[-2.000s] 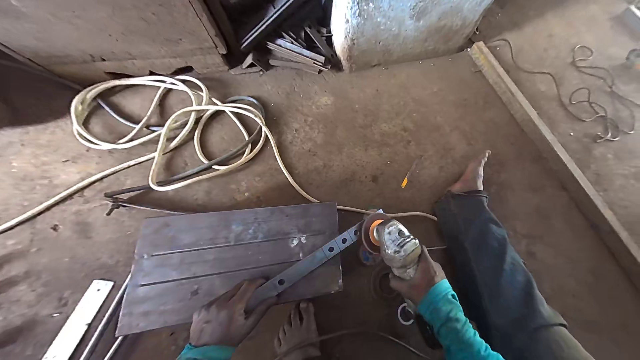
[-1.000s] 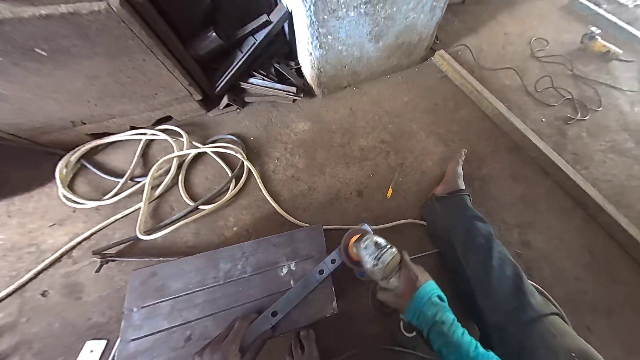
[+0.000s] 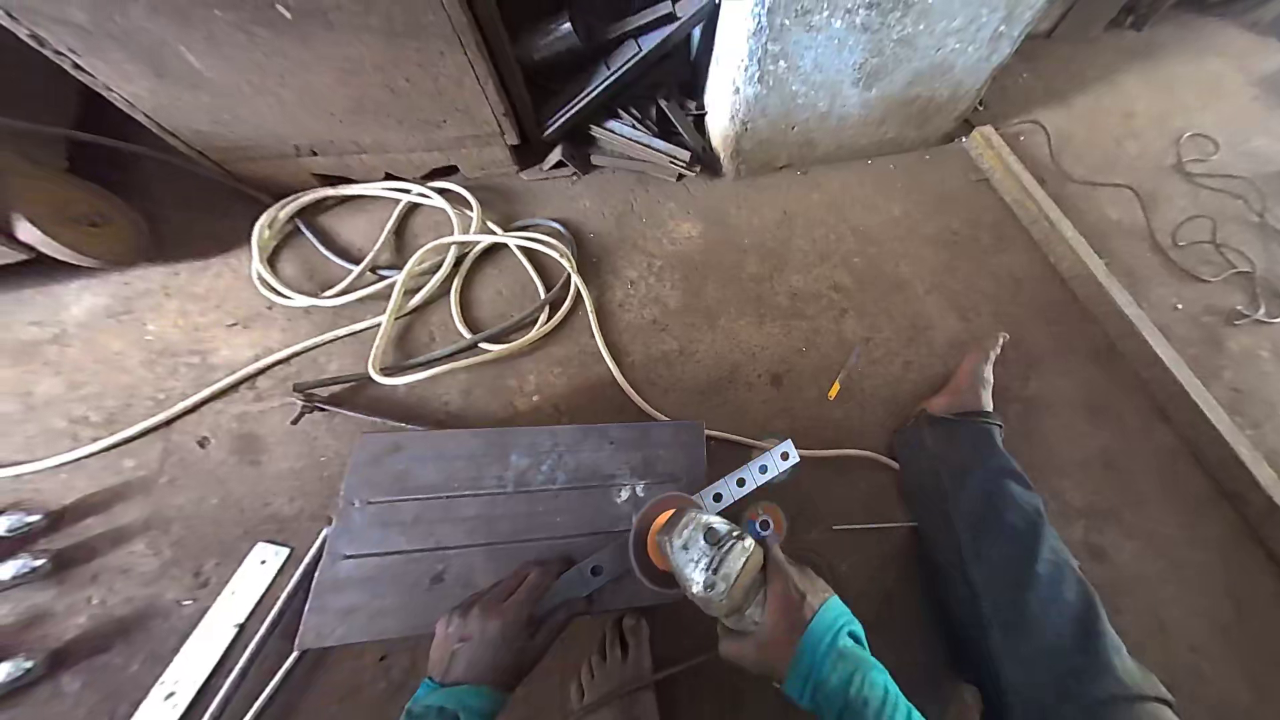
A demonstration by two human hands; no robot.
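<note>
My right hand (image 3: 775,610) grips an angle grinder (image 3: 715,565), its disc (image 3: 655,540) over the middle of a drilled flat metal bar (image 3: 740,482). Whether the disc touches the bar cannot be told. My left hand (image 3: 500,625) holds the bar's near end down on a grooved dark metal plate (image 3: 520,460). The bar's far end, with several holes and crosswise lines, sticks out past the plate's right edge. Part of the bar is hidden behind the grinder. A bare foot (image 3: 612,660) rests between my hands at the plate's near edge.
Coiled cream hose or cable (image 3: 590,310) lies beyond the plate. A pale flat bar (image 3: 215,630) is at lower left, a small yellow-handled tool (image 3: 834,388) on the floor, a spare disc (image 3: 765,522) beside the grinder. A long beam (image 3: 1110,290) runs along the right; metal scraps (image 3: 640,145) lie ahead.
The grinder in my right hand has moved from the bar's far end back toward my left hand, and the far end now shows. My left hand still holds the bar.
</note>
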